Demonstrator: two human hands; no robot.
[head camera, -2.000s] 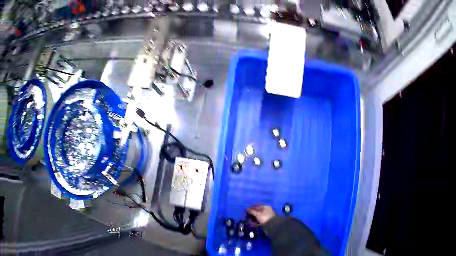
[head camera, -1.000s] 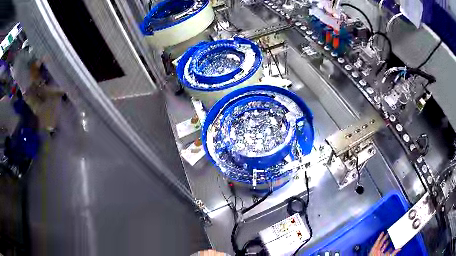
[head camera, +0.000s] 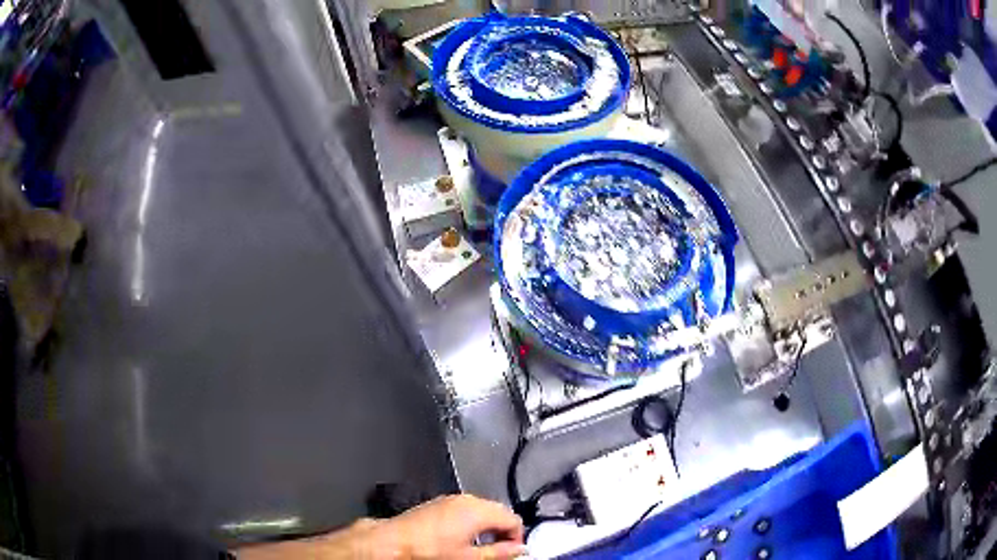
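Note:
My left hand (head camera: 454, 529) reaches in from the bottom edge, left of the blue plastic bin (head camera: 804, 498). Its fingers are curled near the white controller box. A small dark spot shows at the fingers, but I cannot tell if it is a held part. The bin is cut off by the bottom edge. Several small round black parts (head camera: 762, 525) with light centres lie in it. A white card (head camera: 883, 498) hangs at its right side. My right hand is not in view.
Two blue-rimmed vibratory bowls (head camera: 618, 246) hold shiny small parts. The white controller box (head camera: 625, 478) with black cables stands beside the bin. A conveyor track (head camera: 840, 208) with round parts curves down the right. Grey floor lies left of the deck. A blurred person (head camera: 38, 263) shows far left.
The view has swung from the bin towards the bowls and floor. The hand seen in the bin a second ago is out of view. My left hand has come further into view at the bottom.

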